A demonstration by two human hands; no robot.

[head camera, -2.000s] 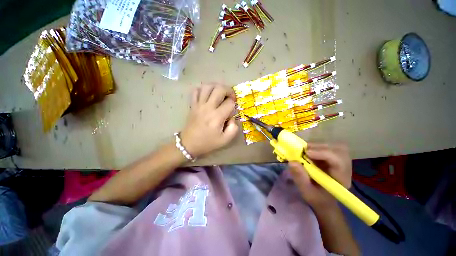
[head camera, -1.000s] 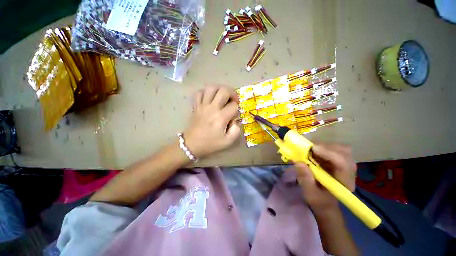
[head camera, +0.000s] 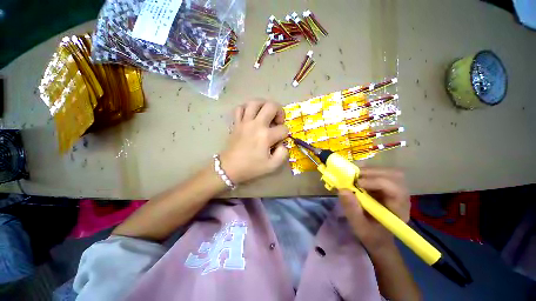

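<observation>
An amber film-covered board panel [head camera: 320, 120] lies flat on the bench, with several red and yellow connector leads [head camera: 381, 132] sticking out from its right edge. My left hand [head camera: 253, 141] rests at the panel's left edge with fingers curled and fingertips close together; what they may pinch is hidden. My right hand [head camera: 379, 200] grips the yellow soldering iron [head camera: 376, 208] like a pen. The iron's thin tip is at the panel's left edge, beside my left fingertips. A thin feed tube runs beside the tip.
A loose lead pile [head camera: 294, 29] lies above the panel, with a clear bag of leads [head camera: 170, 44] to its left. A stack of amber panels [head camera: 88, 91] leans at the far left. A round yellowish tin [head camera: 477, 79] stands at right. A black box [head camera: 12, 156] is at the left edge.
The iron's tip has moved a little left, from over the panel to its left edge by my left fingers. The bench view has shifted slightly. My left hand stays at the panel's edge.
</observation>
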